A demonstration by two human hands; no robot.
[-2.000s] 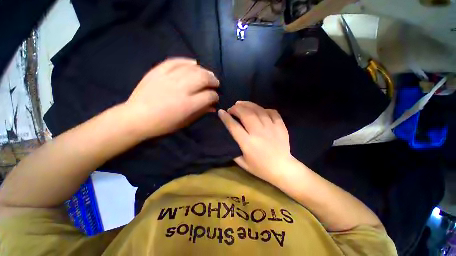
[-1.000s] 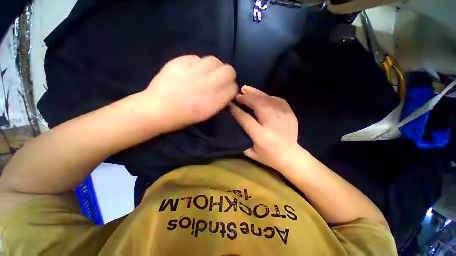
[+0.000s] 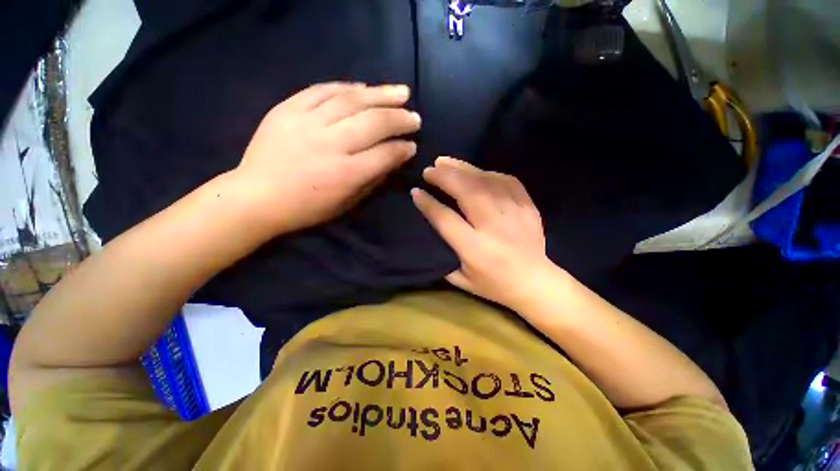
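The black garment piece (image 3: 589, 156) lies over the table and reaches down to the lap. A straight seam (image 3: 416, 55) runs down it from the top edge. My left hand (image 3: 336, 152) rests on the cloth left of the seam, fingers extended and slightly apart. My right hand (image 3: 488, 216) lies right of the seam, thumb and index finger apart; whether its fingertips hold any cloth is hard to tell. The shiny presser foot (image 3: 457, 18) shows at the top edge, above both hands.
Scissors (image 3: 733, 115) with a yellow-orange handle lie at the upper right. A blue bin (image 3: 787, 202) and a white tape strip (image 3: 801, 184) are at the right edge. A blue crate (image 3: 175, 373) with pale cloth (image 3: 226, 350) is low at left.
My left hand was closed at the seam beside my right fingertips; its fingers are now extended and it has moved a little left and up. My right thumb and fingers have parted slightly.
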